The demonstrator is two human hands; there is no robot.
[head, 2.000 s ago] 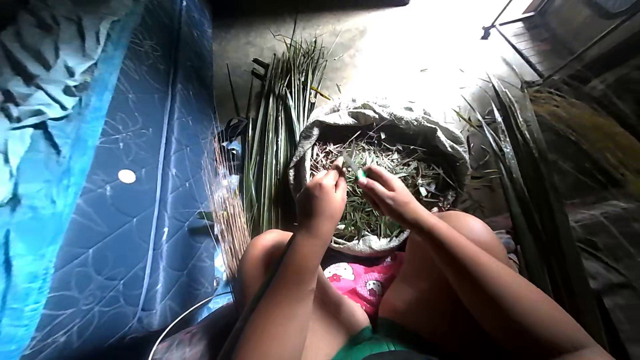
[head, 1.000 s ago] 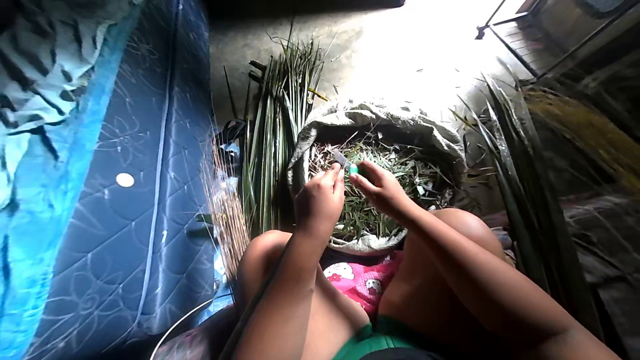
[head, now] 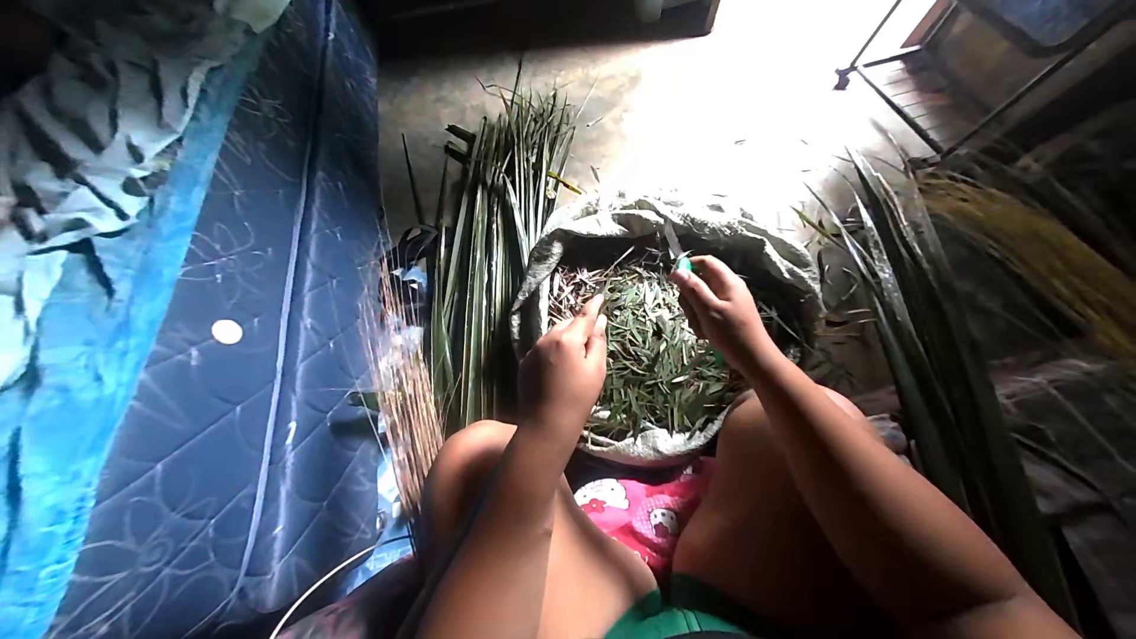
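A small knife (head: 678,252) with a green handle is in my right hand (head: 721,302), its blade pointing up and away over the far part of an open woven sack (head: 803,266). My left hand (head: 564,368) is over the sack's left side, thumb and forefinger pinched on what looks like a thin leaf strip or midrib (head: 612,271); most of it is hard to make out. Cut green leaf pieces (head: 666,364) fill the sack between my knees. The two hands are apart.
Long green palm leaves (head: 484,266) lie left of the sack, with a bundle of thin brown midribs (head: 413,390) nearer me. More long leaves (head: 941,355) are at right. A blue mattress (head: 231,399) bearing a round white object (head: 226,332) lies at far left. A metal frame (head: 896,106) stands at upper right.
My hands were close together over the sack and are now apart. The right hand has moved up and to the right with the knife; the left is slightly lower in view.
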